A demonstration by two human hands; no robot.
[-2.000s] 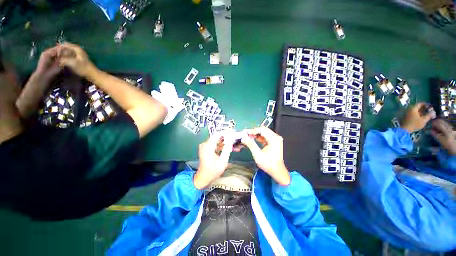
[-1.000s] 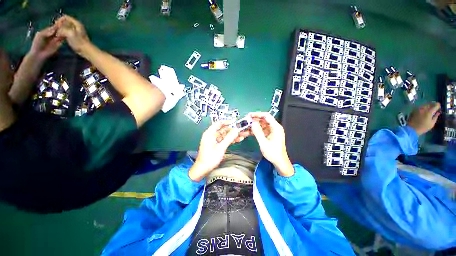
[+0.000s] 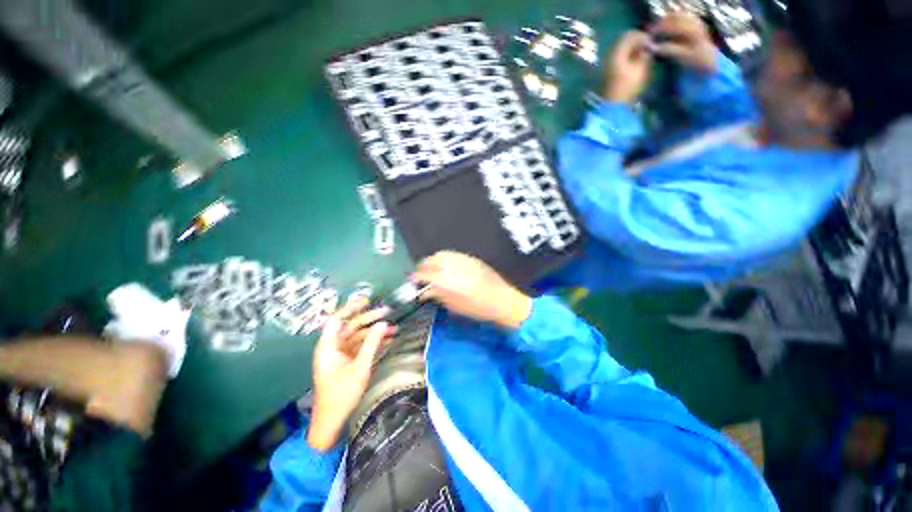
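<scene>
The picture is blurred. My right hand (image 3: 468, 290) pinches a small silver and dark plated unit (image 3: 405, 293) in its fingertips, just below the tray. My left hand (image 3: 345, 365) is beside it to the left, palm up with curled fingers; whether it grips anything is unclear. The pile of faceplates (image 3: 235, 300) lies on the green bench up and left of my left hand. The black foam tray (image 3: 450, 215) is above my right hand, with plated units in rows in its far section and in the right part of its near section.
Two loose faceplates (image 3: 380, 230) lie left of the tray. One small component (image 3: 208, 218) and a single faceplate (image 3: 158, 240) lie near the metal upright (image 3: 130, 90). A white crumpled thing (image 3: 150, 320) and a neighbour's arm (image 3: 90, 375) are left; a blue-sleeved person (image 3: 680, 210) is right.
The view has swung right, so the tray appears nearer the middle. My hands have moved apart; the unit that was between both hands' fingertips now shows at my right fingertips.
</scene>
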